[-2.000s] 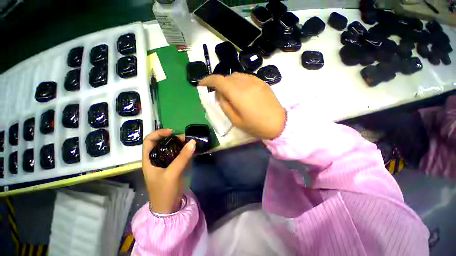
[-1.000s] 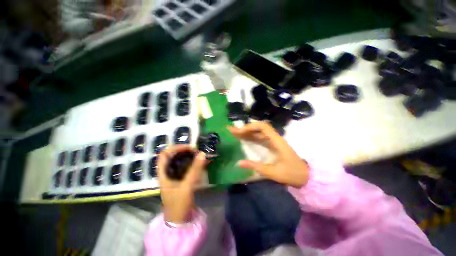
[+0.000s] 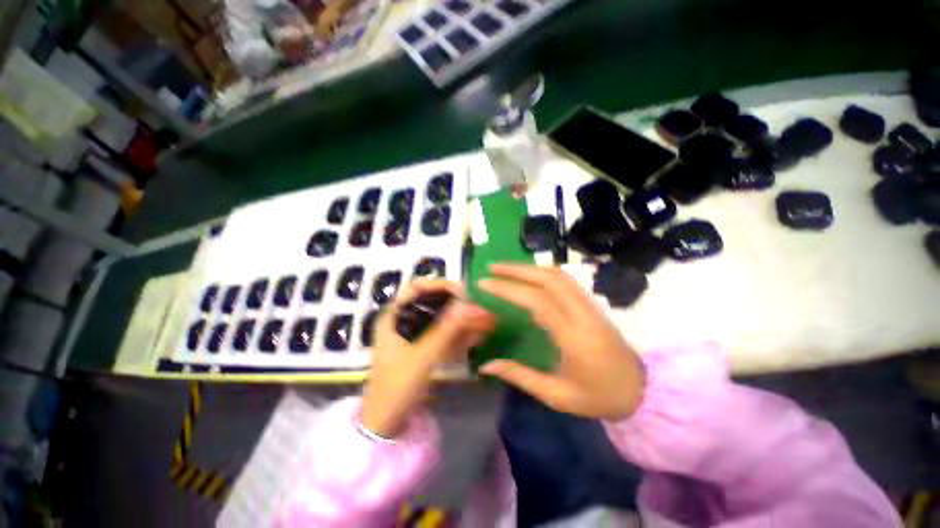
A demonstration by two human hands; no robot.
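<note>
My left hand [image 3: 412, 356] holds a glossy black case [image 3: 421, 312] above the near right corner of the white tray [image 3: 273, 232]; its fingers partly hide the case. My right hand [image 3: 582, 345] is over the green mat [image 3: 502, 242], fingers apart, with nothing visible in it. The tray holds rows of black cases; those near my left hand are partly hidden. More black cases lie loose right of the mat, one [image 3: 620, 283] just beyond my right hand.
A whitish bottle [image 3: 512, 150] stands behind the mat, with a flat black phone-like rectangle [image 3: 610, 145] beside it. A thin black pen [image 3: 560, 222] lies by the loose cases. Another tray [image 3: 469, 36] is at the back. Yellow-black tape [image 3: 188, 443] marks the floor.
The camera view has shifted, showing more behind the bench. The tray's back row shows one more case at its left end. The case between my hands a second ago no longer shows there.
</note>
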